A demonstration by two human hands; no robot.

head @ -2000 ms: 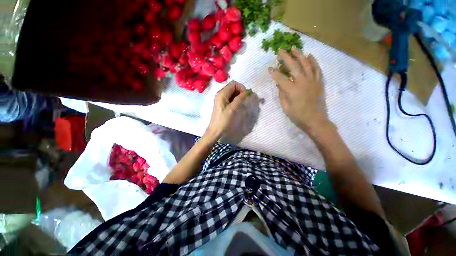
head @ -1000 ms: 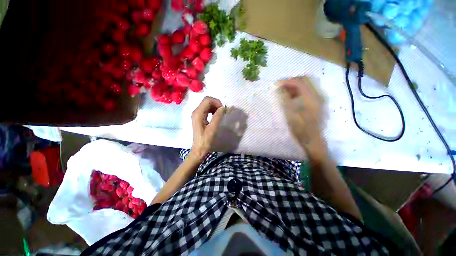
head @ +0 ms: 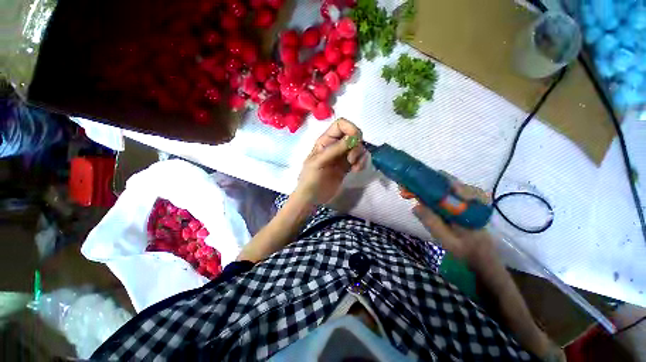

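Observation:
My left hand (head: 329, 166) pinches a small green leaf cap (head: 351, 141) between its fingertips, above the table's front edge. My right hand (head: 453, 230) is closed around the teal hot glue gun (head: 418, 180). The gun's nozzle points left, close to the leaf cap; whether they touch I cannot tell. A long translucent glue stick (head: 559, 283) sticks out of the gun's rear. Red imitation fruits (head: 304, 78) lie heaped on the table. Two clumps of green leaf caps (head: 409, 83) lie to the right of them.
A dark carton (head: 134, 78) of red fruits stands at the left. An open white bag (head: 124, 240) with red fruits is below the table edge. A clear cup (head: 549, 46) stands on cardboard (head: 474, 32). A thin black cord (head: 506, 170) loops at the right, near light blue balls (head: 613, 42).
The glue gun has left the cup on the cardboard and is now in my right hand, beside my left hand. The cord has shifted. The camera view has moved.

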